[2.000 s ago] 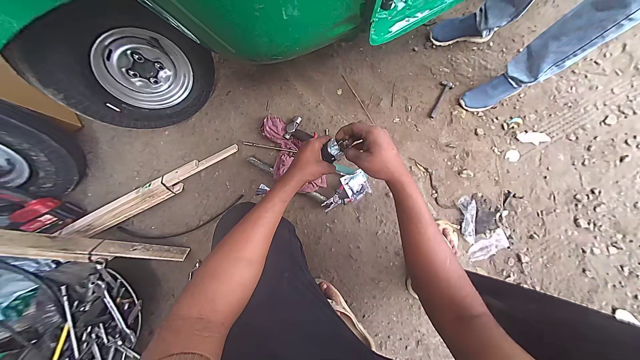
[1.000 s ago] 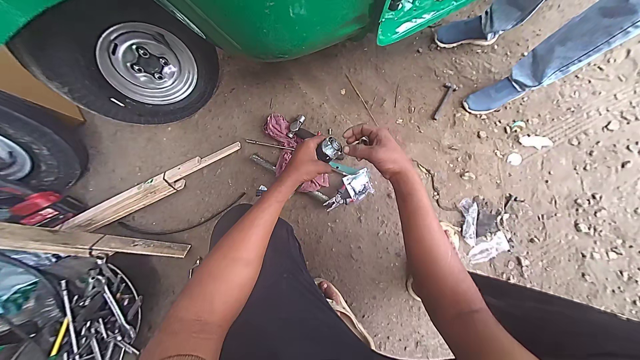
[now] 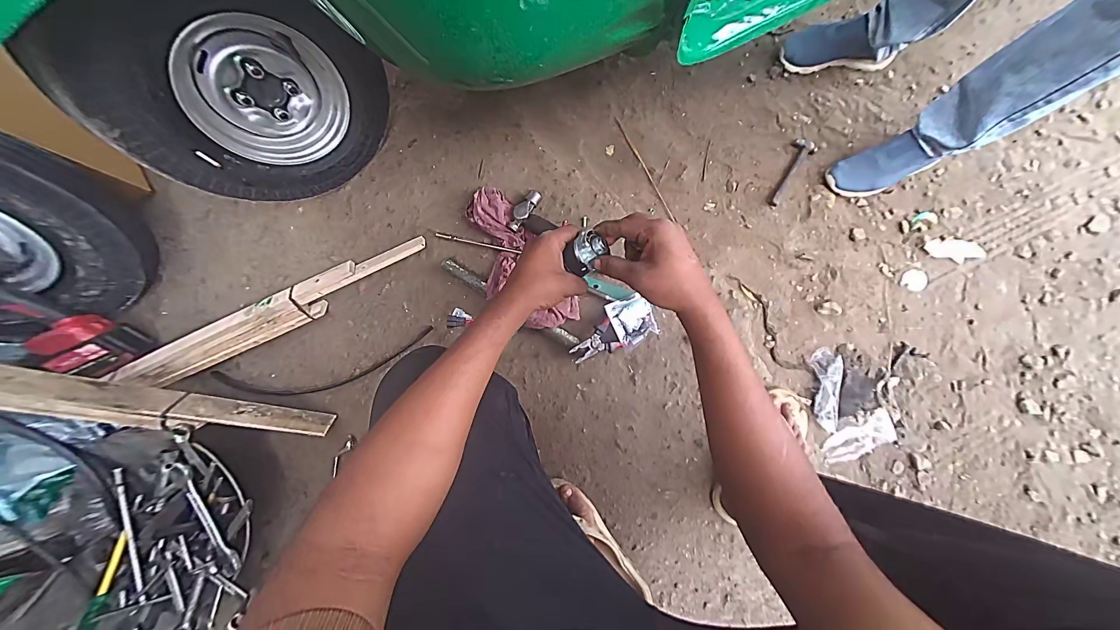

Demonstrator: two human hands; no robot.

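My left hand [image 3: 547, 267] grips a small round metal and black part [image 3: 584, 251] from its left side. The fingers of my right hand [image 3: 652, 262] are at the part's right side; whether they pinch something small there is hard to tell. On the dirt below and around my hands lie a pink rag [image 3: 492, 213], a hammer [image 3: 527, 205], a thin metal rod [image 3: 464, 241] and a metal bar [image 3: 464, 276]. Pliers [image 3: 591, 346] rest beside a clear plastic packet [image 3: 632, 319], just below a green tool or handle [image 3: 610, 288] partly hidden by my right hand.
A green vehicle [image 3: 490, 44] with its wheel [image 3: 259, 87] stands ahead. Wooden strips [image 3: 227, 341] and a basket rim [image 3: 236, 490] around many wrenches are at the left. Another person's shoes [image 3: 879, 164] and a second hammer [image 3: 792, 172] are at the right, above plastic scraps [image 3: 862, 436].
My right fingers have closed in on the round part, after standing a little apart from it one second ago. My left hand has kept its hold on the part.
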